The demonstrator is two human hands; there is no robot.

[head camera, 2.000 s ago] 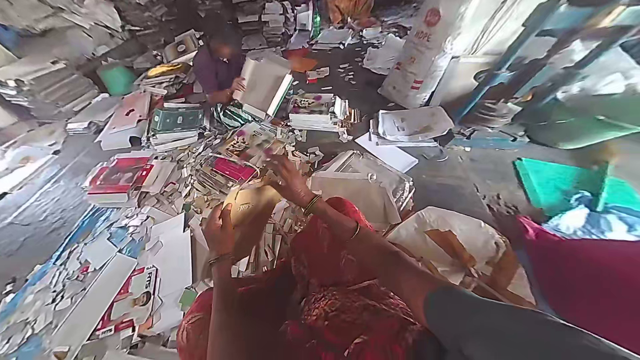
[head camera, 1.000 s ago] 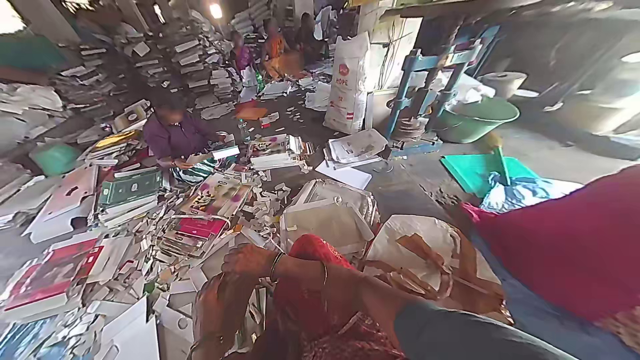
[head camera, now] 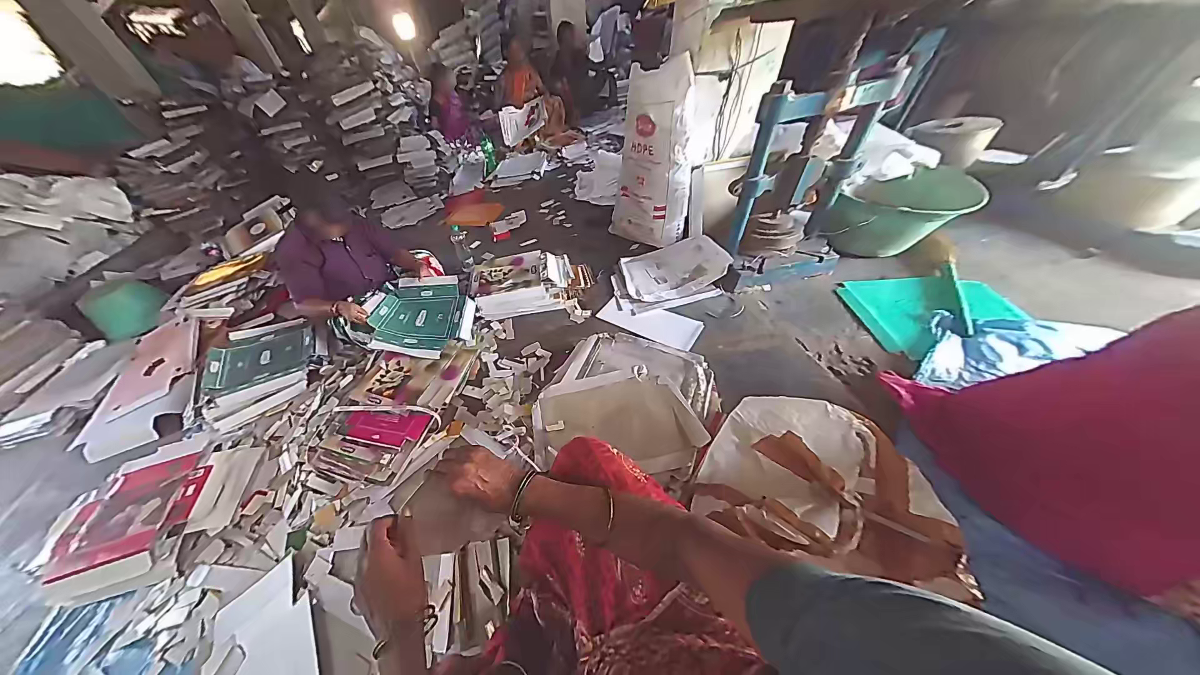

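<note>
My left hand (head camera: pixel 389 567) is low in the view, its fingers at the left edge of a flat brownish-grey cardboard piece (head camera: pixel 441 516). My right hand (head camera: pixel 483 476), with bangles at the wrist, lies over the upper right side of the same piece; both hands hold it. Its far part merges into paper scraps (head camera: pixel 309 478). Just beyond lies a bundle of printed sheets with a magenta cover (head camera: pixel 386 427). Upright cardboard strips (head camera: pixel 473 586) stand below my hands. A stack of grey-beige sheets (head camera: pixel 614 417) sits to the right of my right hand.
A person in a purple shirt (head camera: pixel 328 258) holds green printed sheets (head camera: pixel 419 317) ahead. Red printed stacks (head camera: pixel 122 525) lie at left. A torn white-and-brown sack (head camera: pixel 797 459), a green tub (head camera: pixel 905 211), a blue metal press (head camera: pixel 778 169) and a standing white sack (head camera: pixel 653 155) are at right.
The view has swung up and to the right. The yellowish piece between my hands two seconds ago no longer shows there. The person ahead now holds green sheets instead of a pale one.
</note>
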